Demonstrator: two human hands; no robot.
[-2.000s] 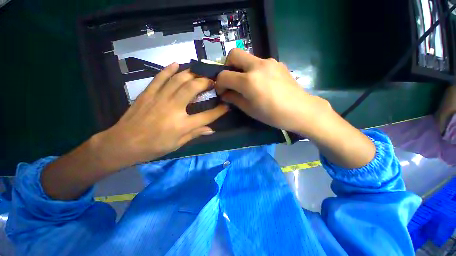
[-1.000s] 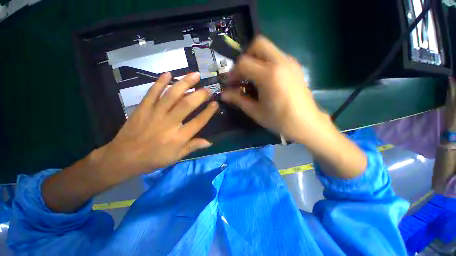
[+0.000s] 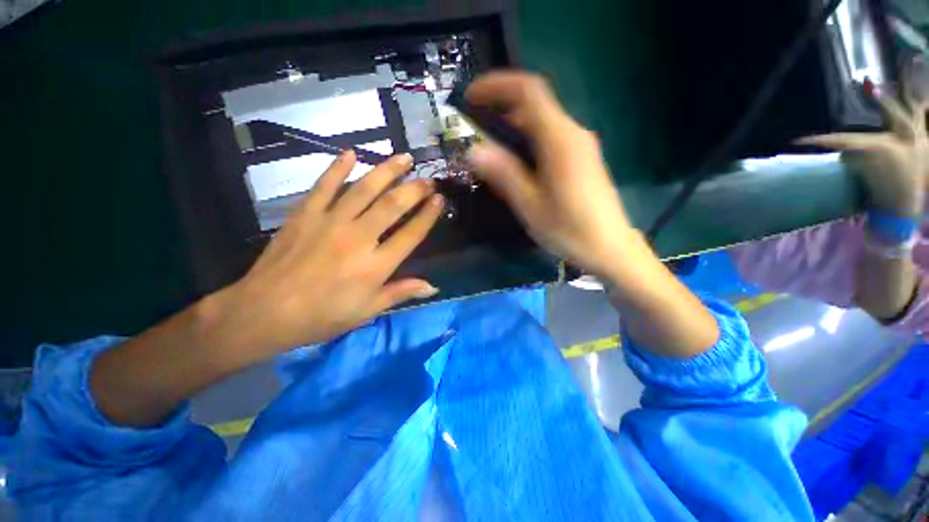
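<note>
An open tablet unit lies in a black foam tray (image 3: 194, 204), with white battery blocks (image 3: 306, 107) at left and a mainboard (image 3: 443, 66) at right. A black diagonal strip (image 3: 295, 141) crosses the batteries. My left hand (image 3: 331, 240) is spread flat, palm down, over the unit's lower edge, holding nothing. My right hand (image 3: 555, 173) is over the board's right side, blurred, its thumb and index fingertips apart. A small dark piece (image 3: 456, 97) shows beside the index fingertip; whether it is held is unclear.
A second unit in a black tray (image 3: 861, 61) lies at the upper right. A black cable (image 3: 728, 138) hangs across the bench. Another person's hand (image 3: 886, 153) is at the right, with a pink sleeve (image 3: 805, 260). The green bench's front edge (image 3: 713, 248) runs below the hands.
My right hand has moved up from the middle of the unit, uncovering more of the board. My left hand stays nearly in place. The other person's hand has reached in over the bench.
</note>
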